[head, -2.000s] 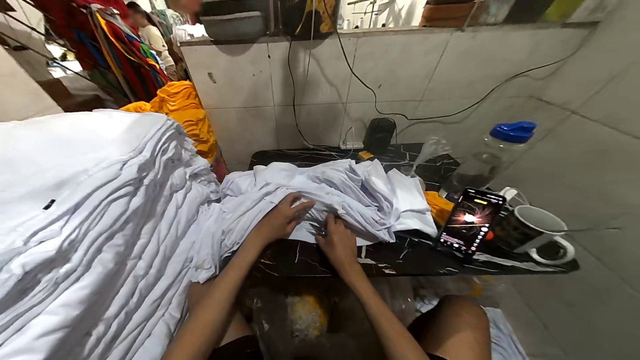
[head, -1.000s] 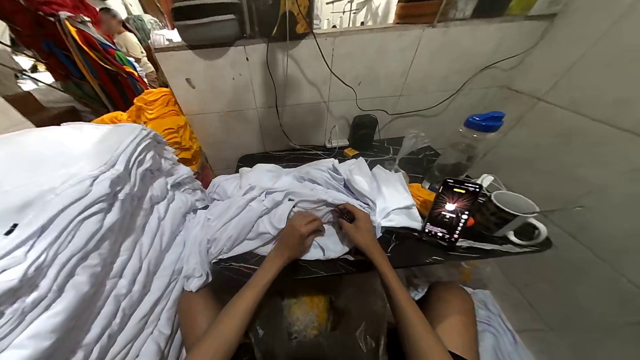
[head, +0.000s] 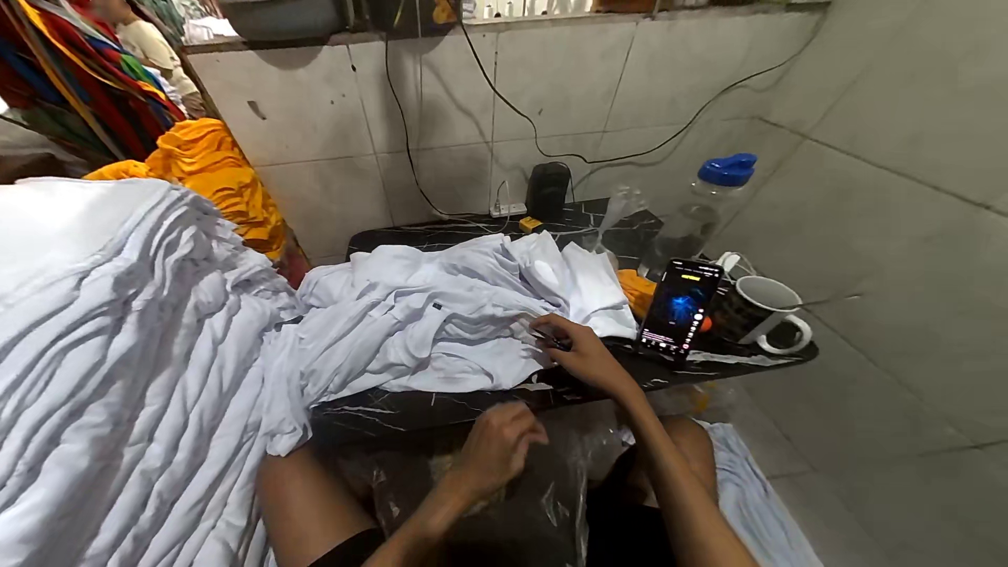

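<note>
White fabric garments lie crumpled across a black marble-patterned table. My right hand is at their right front part, closed on a small dark tool, perhaps thread snips; its exact kind is hard to tell. Below the table's front edge, over my lap, my left hand hovers with its fingers curled, slightly blurred; whether it holds anything is not visible. A small dark tag shows on the white cloth.
A large pile of white garments rises at the left, with orange cloth behind. On the table's right stand a lit smartphone, a mug and a blue-capped bottle. A power strip lies near the wall.
My left hand has come off the white cloth and down over my lap. My right hand has stayed by the cloth's right part. The small dark tag now shows on top of the cloth.
</note>
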